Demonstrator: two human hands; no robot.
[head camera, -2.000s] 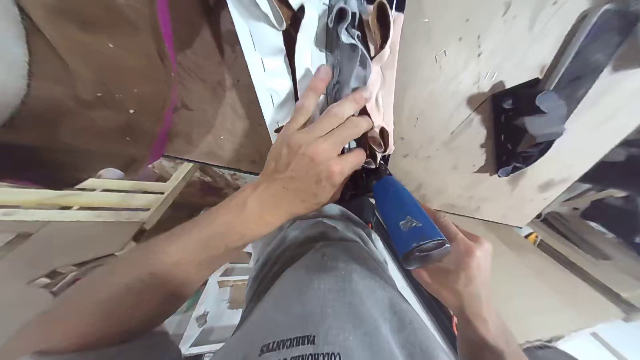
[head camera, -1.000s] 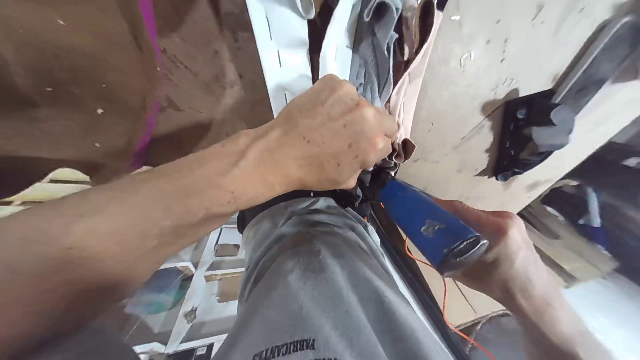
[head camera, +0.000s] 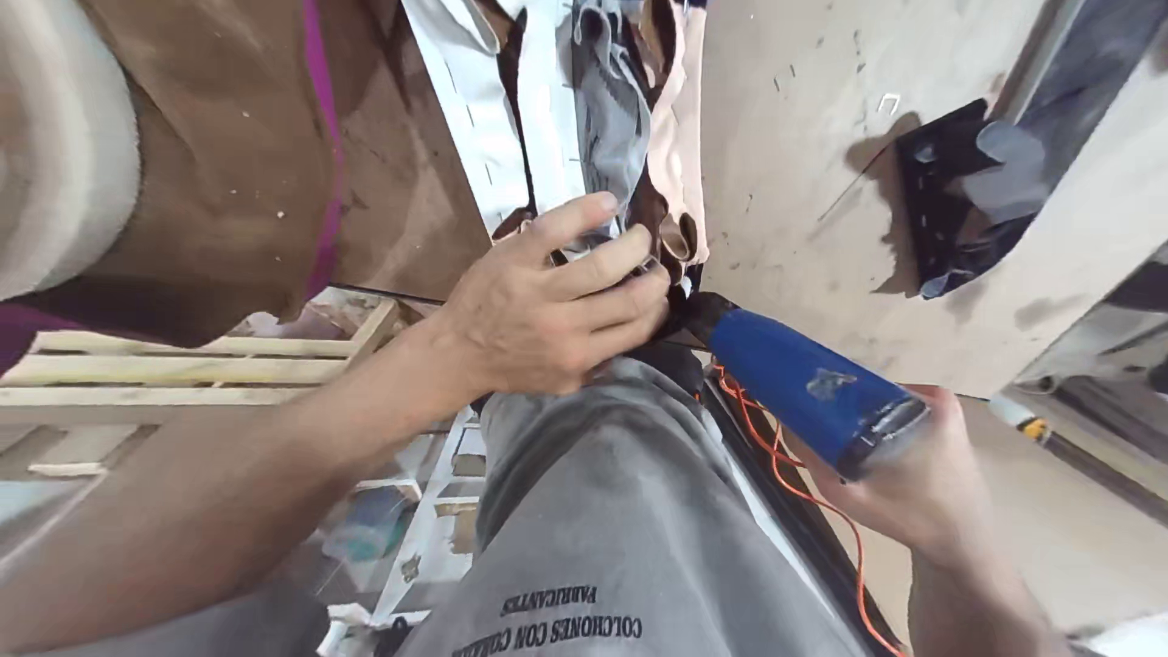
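Observation:
Strips of white (head camera: 479, 128), grey (head camera: 616, 119) and pink fabric (head camera: 689, 137), marked with staple-like lines, run up from the near edge of a work surface. My left hand (head camera: 561, 306) lies palm down over their near ends, fingers spread a little; whether it pinches anything is hidden. My right hand (head camera: 922, 474) grips a blue power tool (head camera: 812, 379), perhaps a pneumatic stapler, from its far side. The tool's dark nose points at the fabric ends beside my left fingertips; its tip is partly hidden.
An orange cord (head camera: 844, 520) hangs below the tool. Black material (head camera: 958, 196) and a loose staple (head camera: 888, 102) lie on the board at right. Brown sheeting (head camera: 219, 182) with a purple stripe and a white roll (head camera: 68, 146) are at left, above wooden slats (head camera: 182, 370).
My left hand has gone from a closed fist over the fabric ends to lying with fingers extended. My right hand still holds the blue tool near the fabric. The view has shifted.

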